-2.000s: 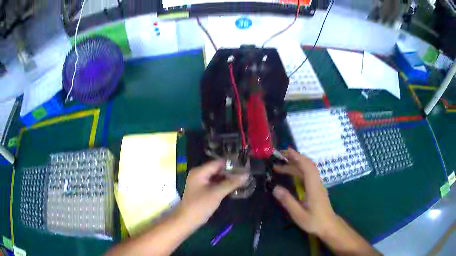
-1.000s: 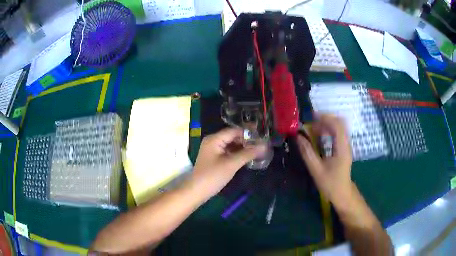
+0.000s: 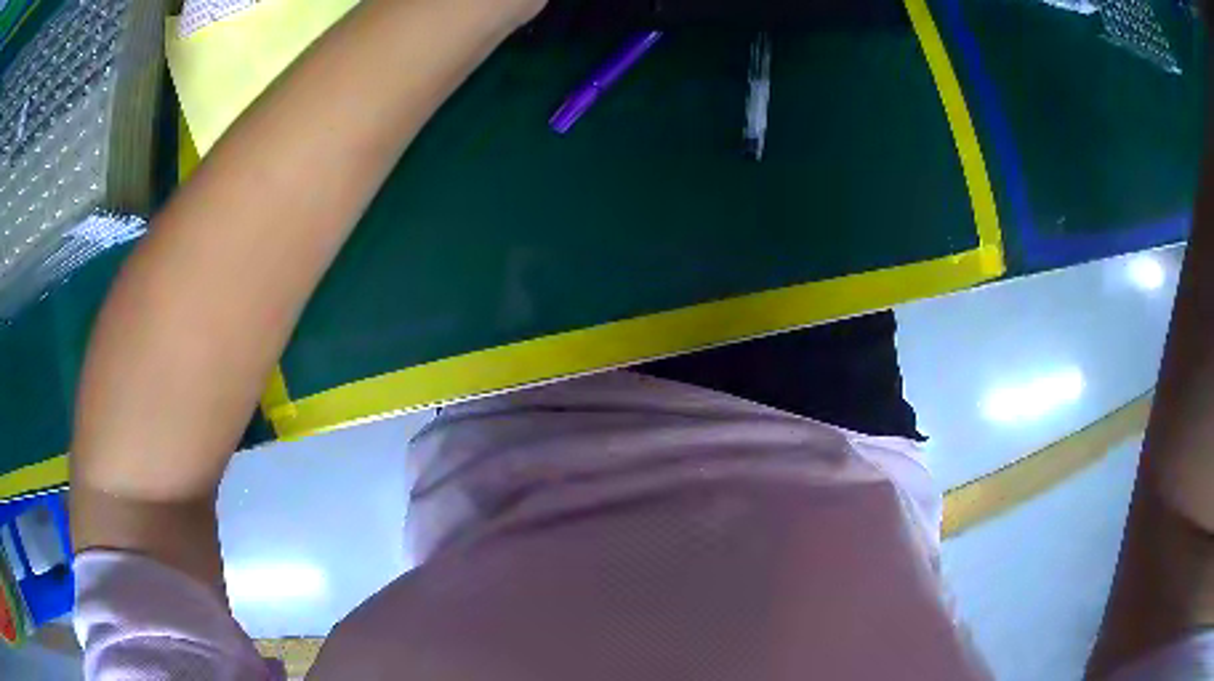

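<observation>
The view points down at the bench's front edge and my own body. Both hands are out of the picture. My left forearm runs up from the lower left and is cut off at the top edge, left of centre. Part of my right arm shows at the far right edge. A purple pen (image 3: 606, 83) lies on the green bench mat (image 3: 533, 240). A clear or silver pen (image 3: 758, 100) lies to its right. The edge of the black mat (image 3: 719, 11) shows at the top. The fixture is out of view.
The left tray stack (image 3: 67, 173) is cut off at the upper left, beside a yellow paper sheet (image 3: 240, 67). Part of a clear blister tray (image 3: 1138, 29) shows at the upper right. Yellow tape (image 3: 639, 335) borders the bench's front edge. My pink shirt (image 3: 666, 545) is below.
The view has tilted sharply down. The fixture, both hands and most of the trays have left the picture. The front edge, my shirt and the floor now show.
</observation>
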